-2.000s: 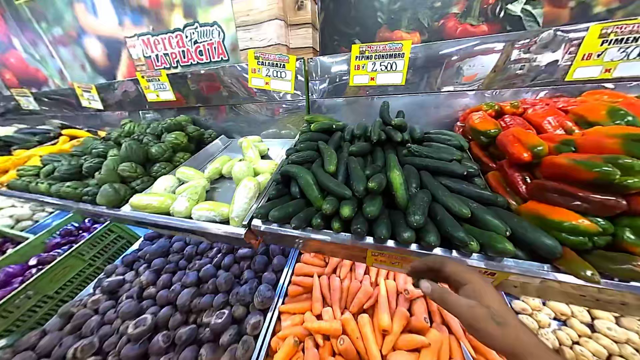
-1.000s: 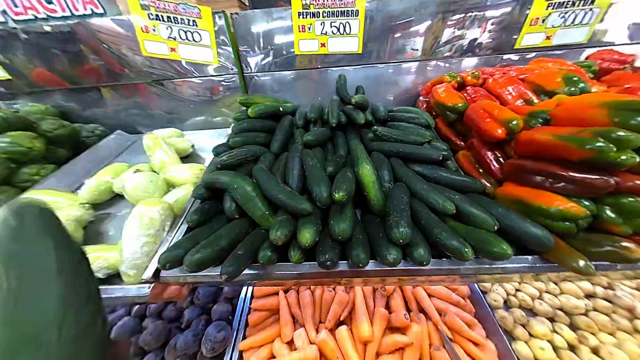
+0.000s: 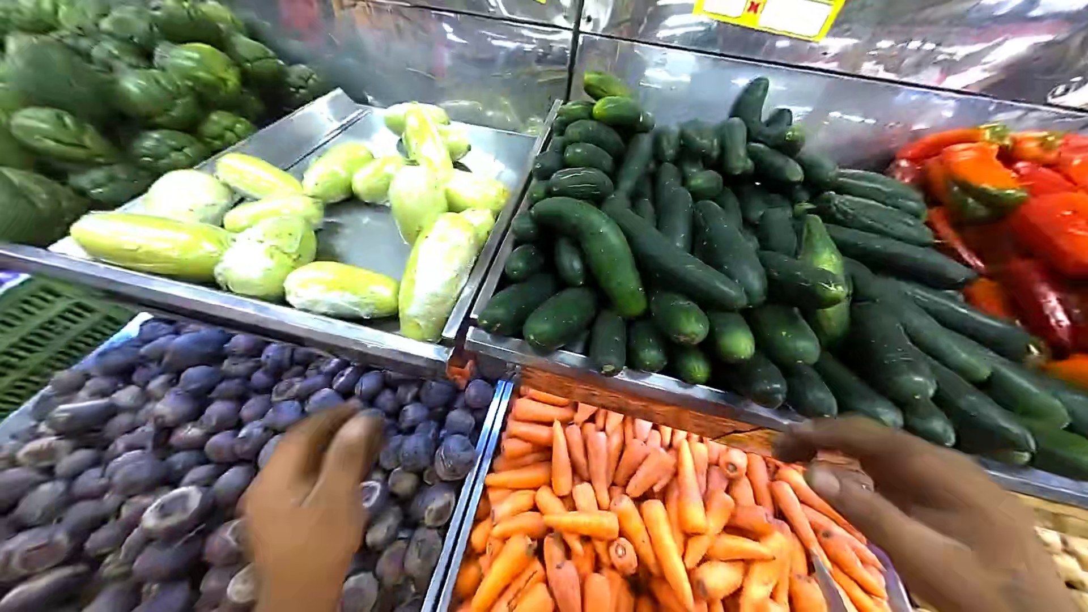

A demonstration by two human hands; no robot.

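Observation:
My left hand (image 3: 310,501) is over the bin of dark purple round vegetables (image 3: 187,425), fingers curled downward; whether it holds anything is hidden. My right hand (image 3: 918,510) reaches in from the right over the edge of the carrots (image 3: 629,501), just below the metal lip of the cucumber tray. Its fingers are bent, with no item visible in them. Dark green cucumbers (image 3: 663,246) lie heaped in the tray above. Pale green squashes (image 3: 340,221) rest in the metal tray to their left, loosely spread with bare metal showing among them.
Green ribbed vegetables (image 3: 144,93) are piled at the upper left, red and orange peppers (image 3: 1020,195) at the right. A green plastic crate (image 3: 59,331) stands at the left edge. Raised metal tray rims divide the produce. A yellow price sign (image 3: 773,13) is fixed above the cucumbers.
Both hands are now visible low in the view; two seconds ago one hand showed, over the carrots. The large green item at lower left one second ago is no longer seen. The view has shifted.

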